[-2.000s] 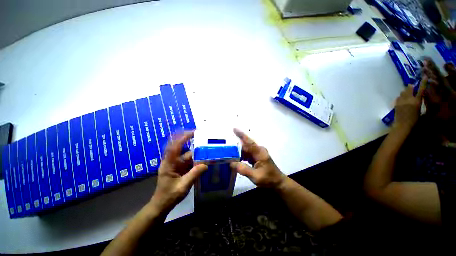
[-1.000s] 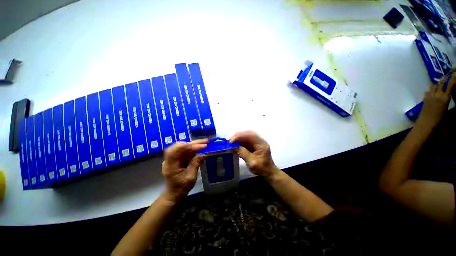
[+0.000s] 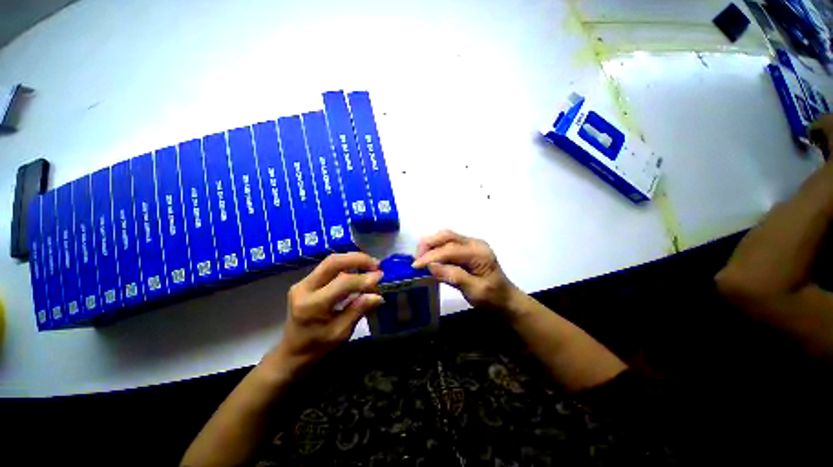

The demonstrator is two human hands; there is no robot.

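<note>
A retail box [image 3: 403, 312] stands at the table's front edge, its white front with blue panel facing me and its blue top flap partly folded. My left hand [image 3: 333, 301] holds the top flap's left side with thumb and fingers. My right hand [image 3: 468, 268] pinches the flap's right side. A row of closed boxes [image 3: 196, 205] stands just left of and behind my hands, blue spines side by side. The two boxes at its right end are set further back than the others.
A waiting box [image 3: 607, 148] with its end open lies at the right. A black oblong block [image 3: 31, 208] lies left of the row, with a grey folded piece [image 3: 12, 107] behind it. A black square pad [image 3: 731, 22] and another person's arm [image 3: 784, 244] are at the far right.
The blue top of the held box has been bent down and inward between my fingers. The view has shifted, and the neighbour's arm has moved. The row looks the same.
</note>
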